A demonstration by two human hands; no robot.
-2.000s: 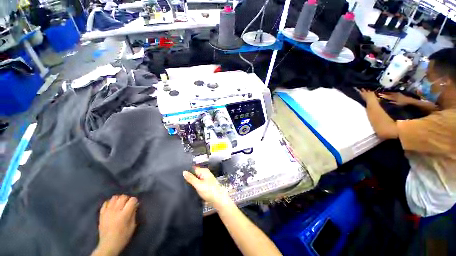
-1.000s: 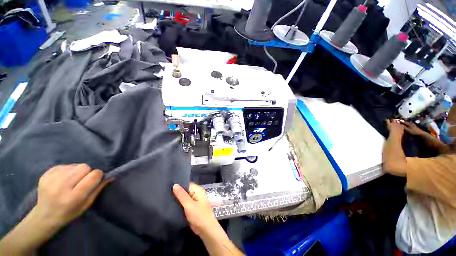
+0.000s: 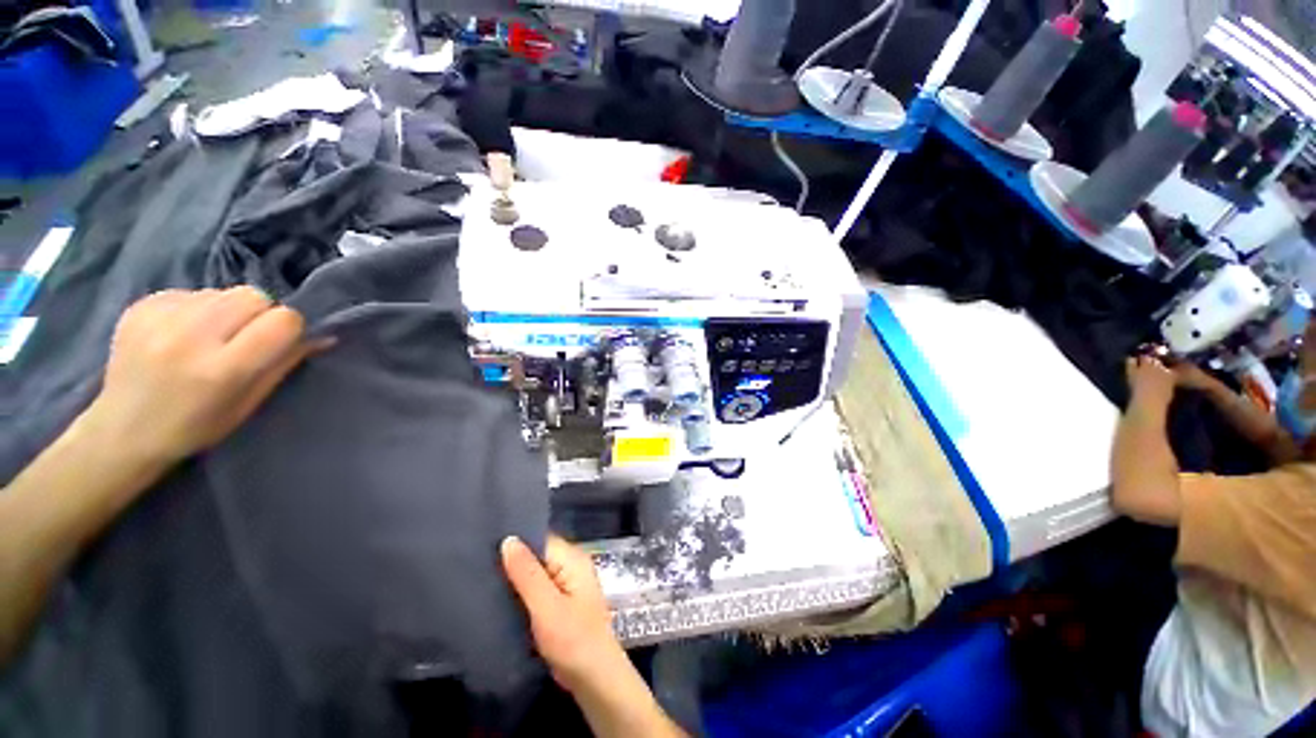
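Observation:
A dark grey garment panel [image 3: 390, 505] hangs between my hands at the left of the overlock machine [image 3: 650, 267]. My left hand [image 3: 217, 361] grips a fold of the panel at the left, raised above the rest of the cloth. My right hand [image 3: 560, 598] pinches the panel's right edge between thumb and fingers, just below the presser foot area [image 3: 556, 418] and at the table's front edge. The panel's upper right part lies against the left front of the machine head. Whether its edge is under the foot cannot be told.
A pile of grey pieces [image 3: 318, 188] with white patches lies behind left. Thread cones [image 3: 1028, 79] stand behind the machine. A beige cloth [image 3: 924, 490] lies right of it. Another person [image 3: 1227, 548] works at far right. A blue bin [image 3: 880, 685] is below.
My left hand has risen from the lower cloth, lifting a fold of the panel. My right hand has closed on the edge slightly lower. The camera view has shifted closer and to the left.

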